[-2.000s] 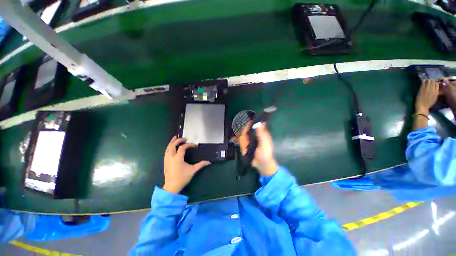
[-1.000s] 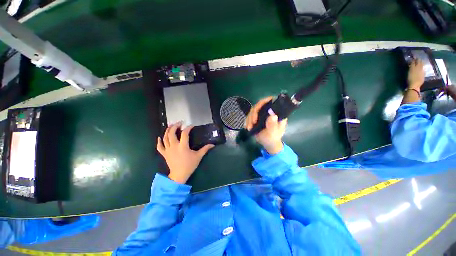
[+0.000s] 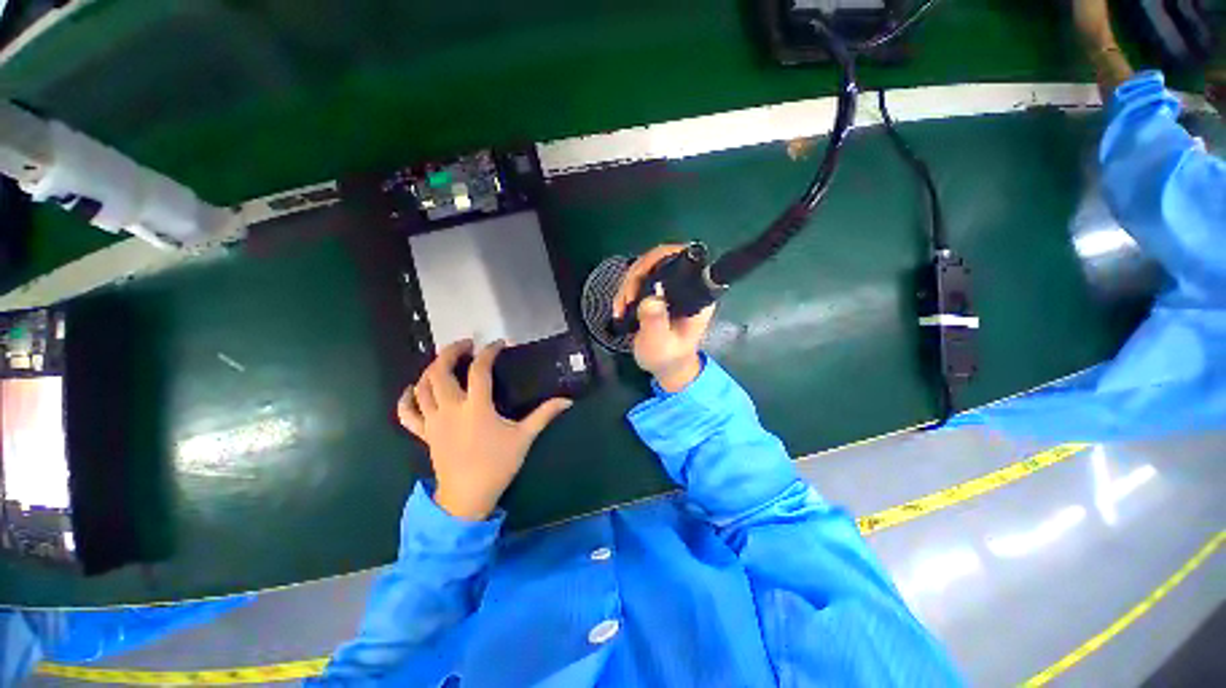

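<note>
An open black tablet unit point(image 3: 545, 370) lies on the green bench, with a pale battery panel point(image 3: 487, 280) in its middle and a circuit board point(image 3: 460, 186) at its top end. My left hand point(image 3: 471, 427) rests on the unit's lower left part, fingers spread, thumb at its bottom edge. My right hand point(image 3: 668, 343) grips a black electric screwdriver point(image 3: 683, 280) over the round screw dish point(image 3: 608, 304), right of the unit. The hand covers part of the dish. The screwdriver's tip is hidden or too blurred to tell.
A black cable point(image 3: 807, 202) runs from the screwdriver to the top. A black inline box point(image 3: 952, 323) lies at right. Another unit point(image 3: 34, 437) lies at far left. A pale rail point(image 3: 726, 140) borders the conveyor, which carries a unit point(image 3: 834, 30). Another person's blue sleeve point(image 3: 1163, 229) reaches in at right.
My right hand has swung the screwdriver left and over the dish. My left hand stays on the unit. The view has shifted, and the neighbour's arm now reaches toward the conveyor.
</note>
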